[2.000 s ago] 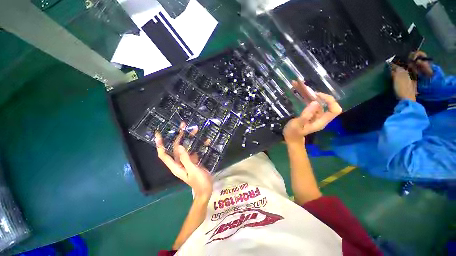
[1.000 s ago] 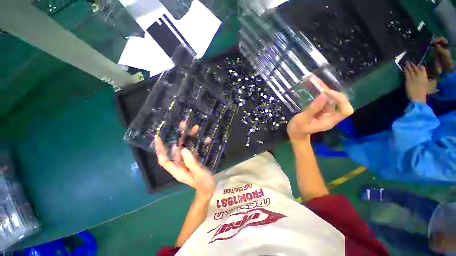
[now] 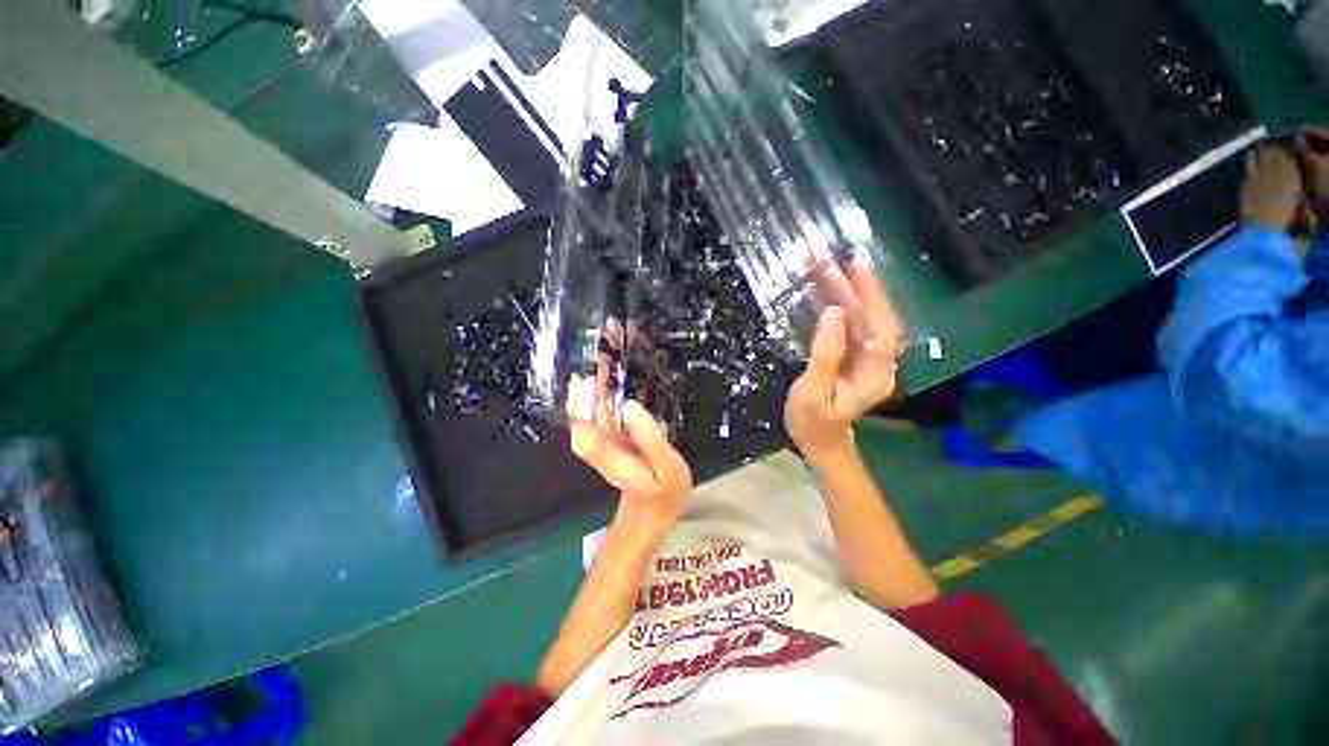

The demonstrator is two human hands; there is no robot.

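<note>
My left hand (image 3: 630,445) holds a clear compartment tray (image 3: 583,277) by its near end, tilted steeply over the black divided tray (image 3: 469,528). Dark parts show in or behind its pockets. My right hand (image 3: 850,357) holds another clear tray (image 3: 751,161) by its near end, over the right side of the black tray; whether it holds parts cannot be told. Small electronic parts (image 3: 488,357) lie loose in the black tray's left compartment, and more shiny parts (image 3: 736,357) lie in its right part. The clear trays hide part of the black tray's middle.
The adhesive sheet (image 3: 503,124) and white paper (image 3: 434,178) lie behind the tray. A grey metal post (image 3: 190,153) stands left. Stacked blister trays (image 3: 59,590) are far left. A second black tray (image 3: 955,241) stands right, beside a co-worker's blue sleeve (image 3: 1239,328).
The left clear tray has turned from nearly flat to steeply tilted and moved right, uncovering loose parts in the left compartment. My right hand has moved left with its clear tray.
</note>
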